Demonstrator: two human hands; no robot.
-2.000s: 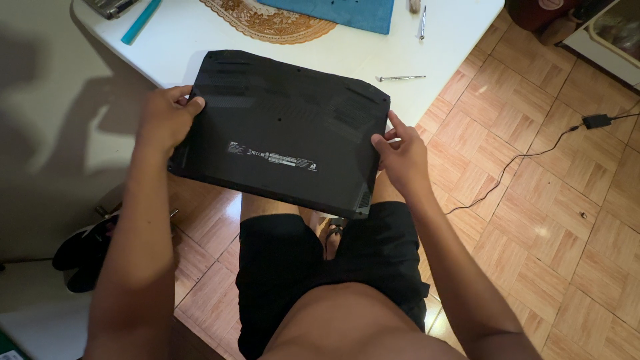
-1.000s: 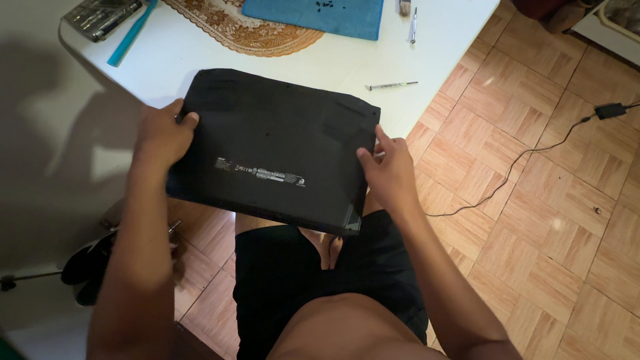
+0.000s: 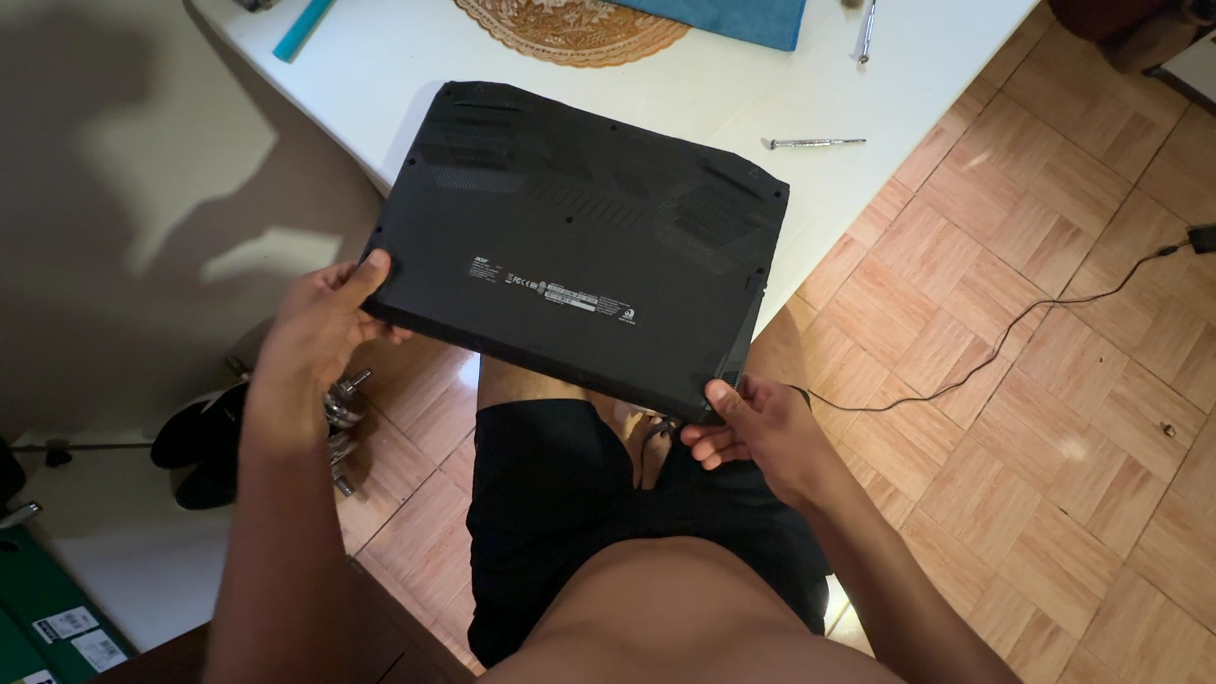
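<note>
A black Acer laptop is held with its underside up, its vents, screw holes and printed label showing. Its far part lies over the white table and its near edge hangs over my thighs. My left hand grips the left near corner, thumb on the underside and fingers beneath. At the right near corner, my right hand holds the laptop the same way. A small precision screwdriver lies on the table right of the laptop, and a second one lies farther back.
Behind the laptop, the white table bears a brown patterned doily, a blue cloth and a teal strip-shaped tool. A black cable runs over the tiled floor at right. A green box with labels stands at lower left.
My right hand has moved from the laptop's right side down to its near right corner. My left hand has moved down the left side to the near corner.
</note>
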